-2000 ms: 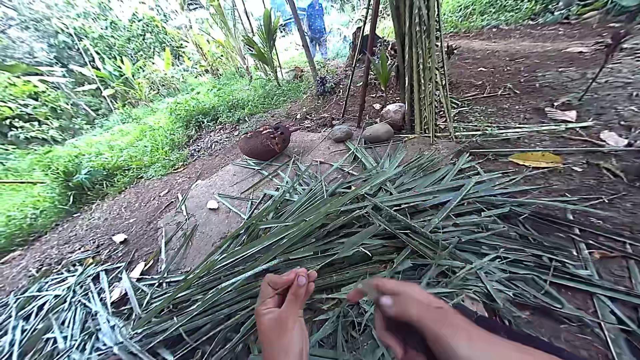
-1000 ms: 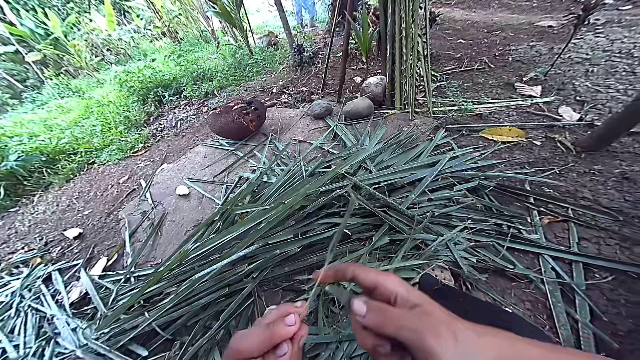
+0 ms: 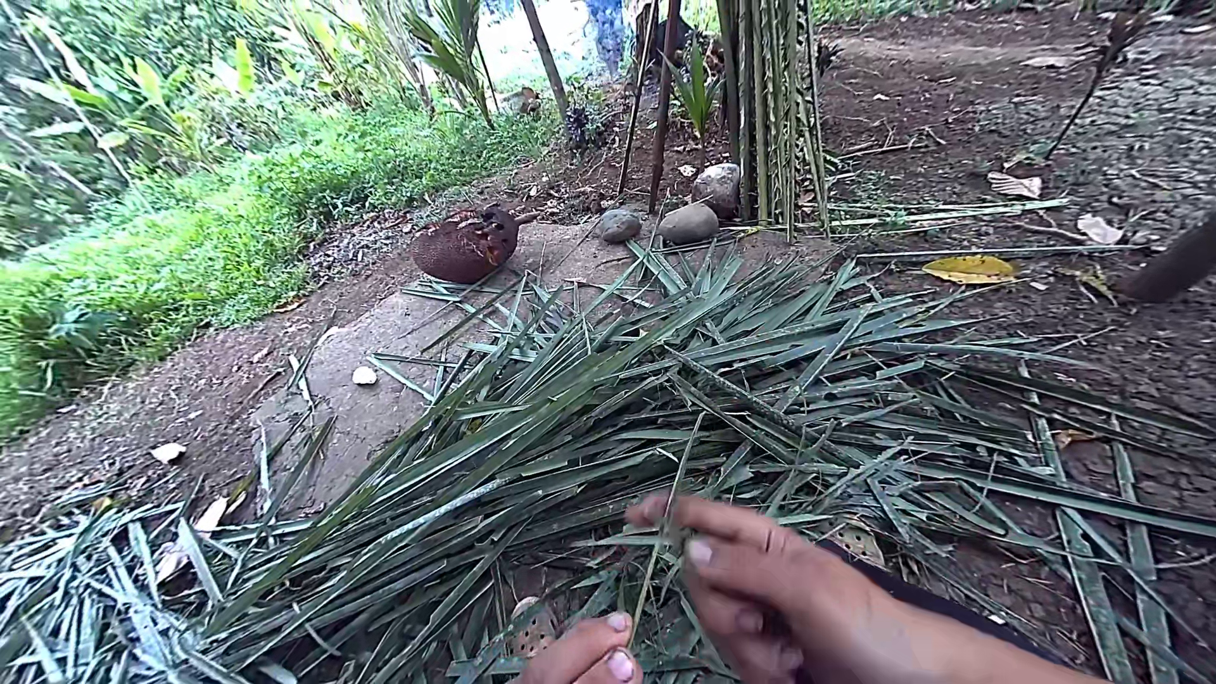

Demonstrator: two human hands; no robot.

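Note:
A thin green leaf strip (image 3: 673, 480) rises between my hands. My left hand (image 3: 584, 655), cut off by the bottom edge, pinches its lower end between thumb and finger. My right hand (image 3: 760, 579) is just to the right, its index finger stretched across the strip and its thumb close by; blur hides whether it grips the strip. Beyond both hands spreads a large heap of cut green leaf strips (image 3: 570, 408), lying loosely on the ground and over part of a flat rock (image 3: 361, 332).
A reddish-brown rounded object (image 3: 461, 249) lies on the rock's far edge. Near it are several stones (image 3: 688, 223), upright leaf stalks (image 3: 784, 114) and a yellow leaf (image 3: 969, 270). A dark post or stick (image 3: 1178, 261) juts in at right; grass (image 3: 190, 247) grows at left.
Two seconds ago my hands were apart with no strip plainly visible between them. Now a thin strip stands between them, with my right hand close beside my left.

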